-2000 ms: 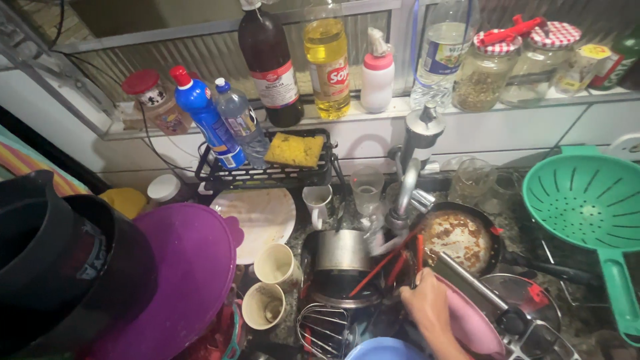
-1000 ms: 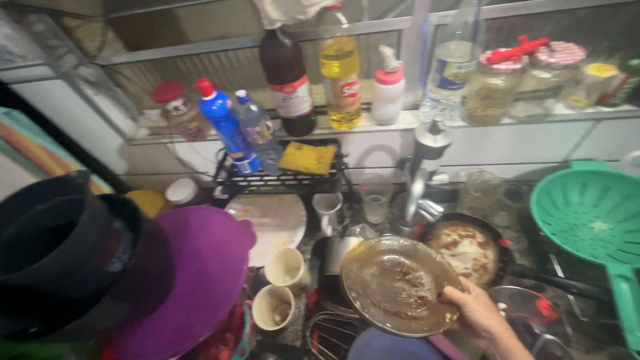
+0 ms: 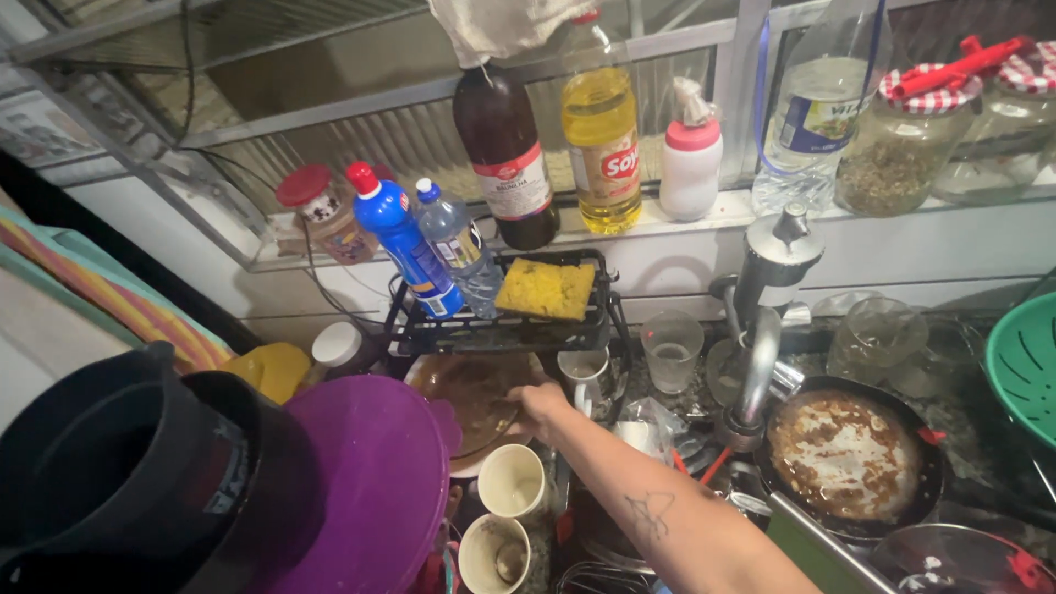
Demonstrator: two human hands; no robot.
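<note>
My right hand (image 3: 535, 409) grips the edge of a brownish glass plate (image 3: 470, 396), which lies over a white plate (image 3: 467, 472) below the black dish rack (image 3: 528, 332). Just right of the hand is a white mug (image 3: 584, 373). Two beige cups (image 3: 511, 481) stand in front of it, one nearer to me. A worn yellow sponge (image 3: 546, 289) rests on the rack beside a blue detergent bottle (image 3: 407, 239) and a clear bottle (image 3: 460, 252). My left hand is not in view.
Black pots (image 3: 107, 462) and a purple lid (image 3: 363, 487) fill the left. The metal faucet (image 3: 759, 363) rises right of my forearm, near a dirty frying pan (image 3: 845, 454) and a green colander (image 3: 1027, 371). Bottles and jars line the sill, including an oil bottle (image 3: 602, 148).
My right hand was by the sink at right, then held up the glass plate. It has moved left with the plate, which is now over the white plate.
</note>
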